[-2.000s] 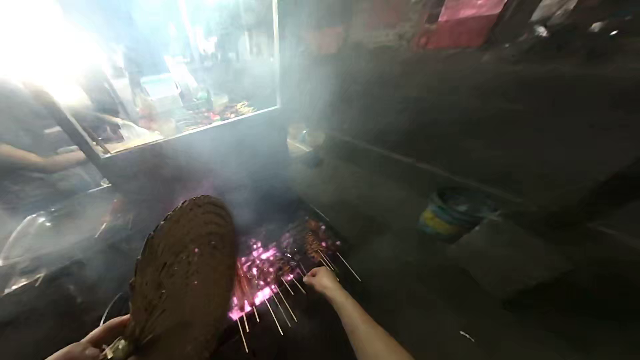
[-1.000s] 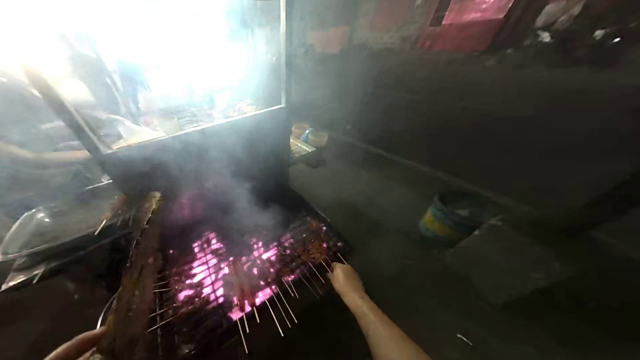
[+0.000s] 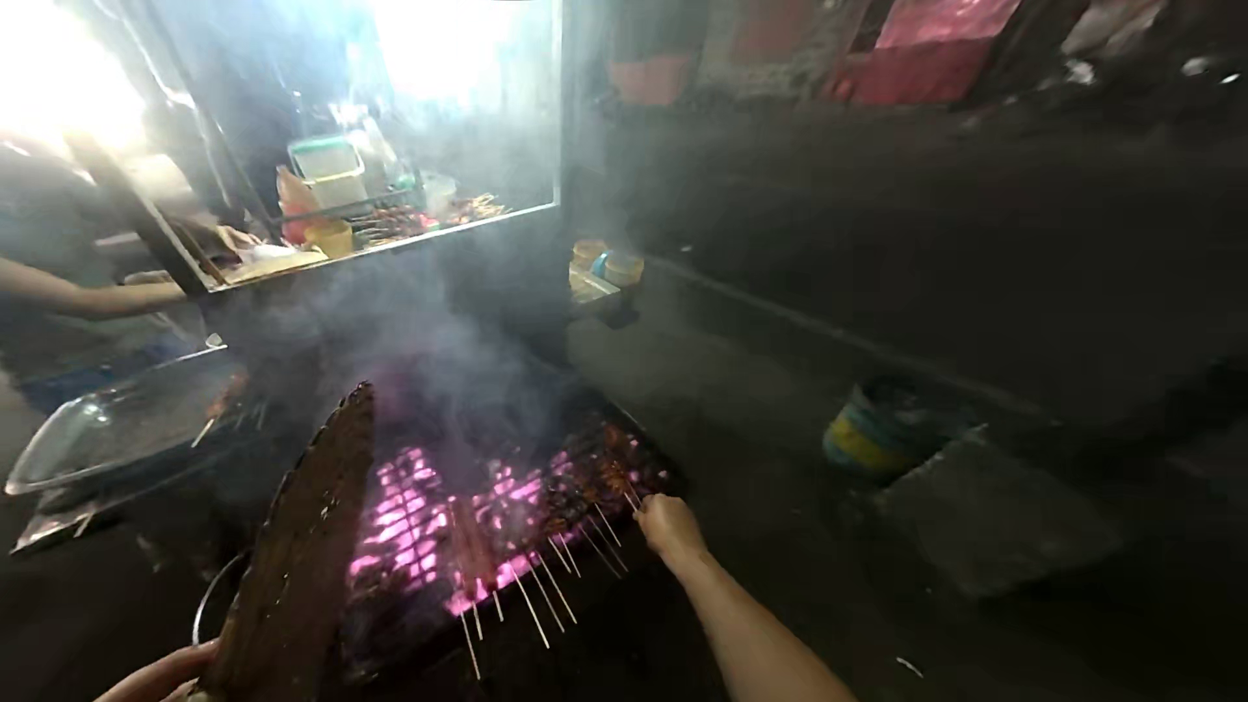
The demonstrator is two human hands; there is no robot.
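Observation:
My left hand [image 3: 161, 673], at the lower left edge, holds a brown woven hand fan [image 3: 302, 556] tilted beside the grill. Glowing charcoal shows pink through the wire grate of the charcoal grill [image 3: 409, 517]. Meat skewers [image 3: 473, 546] lie across it, their thin sticks pointing out over the near edge. At the right end of the row, my right hand [image 3: 668, 526] has its fingers closed on the sticks of a browned meat skewer [image 3: 616, 478]. Smoke rises over the back of the grill and partly hides it.
Behind the grill stands a lit glass-sided food cart [image 3: 390, 249] with skewers and tubs. A person's arm [image 3: 88, 292] reaches in at left, above a clear plastic tray [image 3: 58, 448]. A teal and yellow bucket [image 3: 863, 434] and a flat slab [image 3: 1004, 517] are at right.
The fan has swung from a broad face-on tilt, through a low position at left, to an upright slant nearer the grill. My right hand has stayed by the skewers at the grill's right end.

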